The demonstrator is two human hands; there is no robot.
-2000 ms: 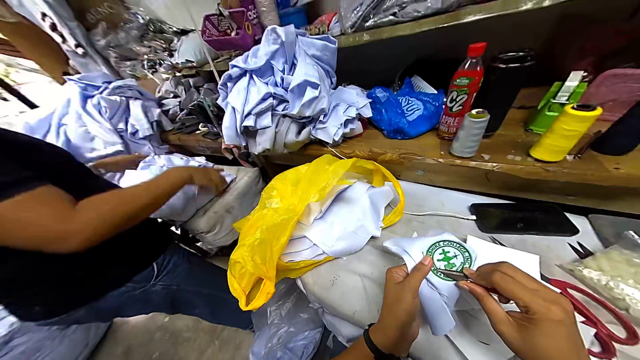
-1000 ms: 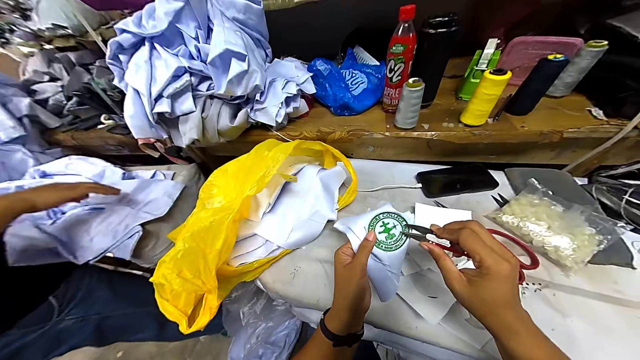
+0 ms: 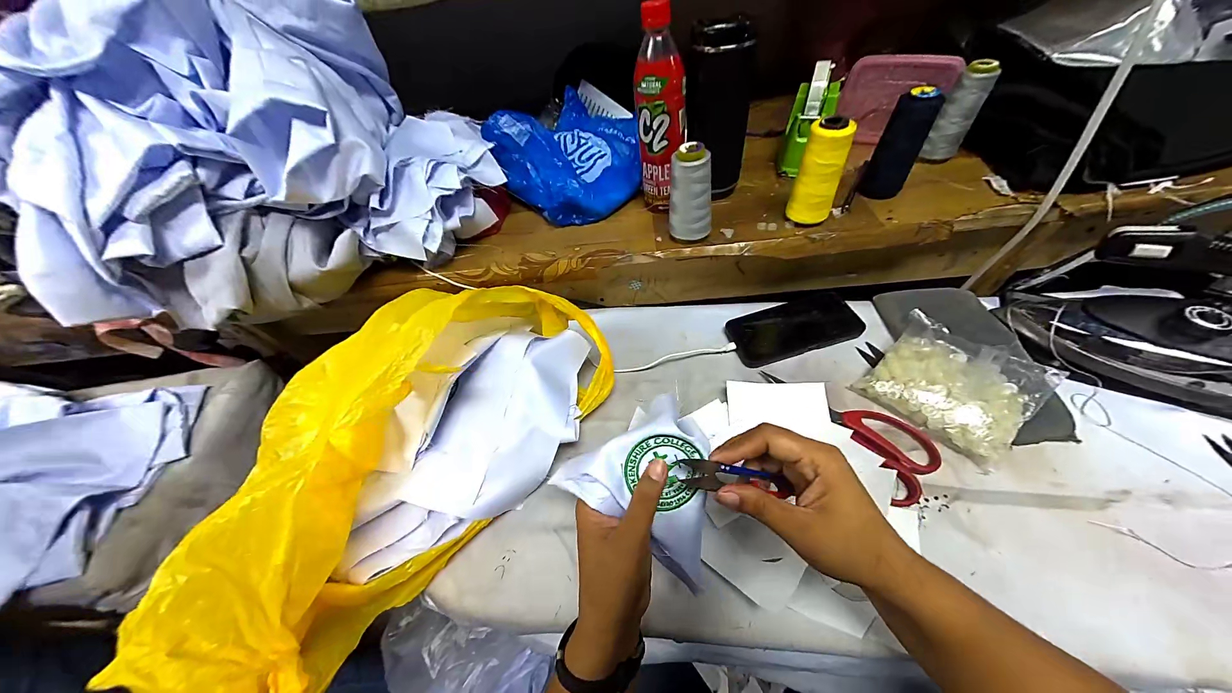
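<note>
My left hand (image 3: pixel 621 539) pinches a light blue cloth piece (image 3: pixel 602 467), its thumb lying over a round green embroidered emblem (image 3: pixel 664 472). In my right hand (image 3: pixel 799 500) are small dark thread snips (image 3: pixel 707 474) with blue on the handle, their tips at the emblem's right side. White paper pieces (image 3: pixel 756 568) lie on the table beneath both hands. Just beyond my right hand rest scissors with red handles (image 3: pixel 890 443). A yellow plastic bag (image 3: pixel 289 481) holding pale cloth pieces (image 3: pixel 500 414) lies open to the left.
A black phone (image 3: pixel 794 329) on a white cable, a bag of pale small parts (image 3: pixel 948 380) and an iron (image 3: pixel 1145 322) lie behind and right. The wooden shelf (image 3: pixel 597 260) bears a cloth heap (image 3: pixel 212 144), a red bottle (image 3: pixel 659 115) and thread cones (image 3: pixel 821 171).
The view has swung right, and the other person at the left has gone out of it. The snips stay at the emblem, and both hands keep their holds.
</note>
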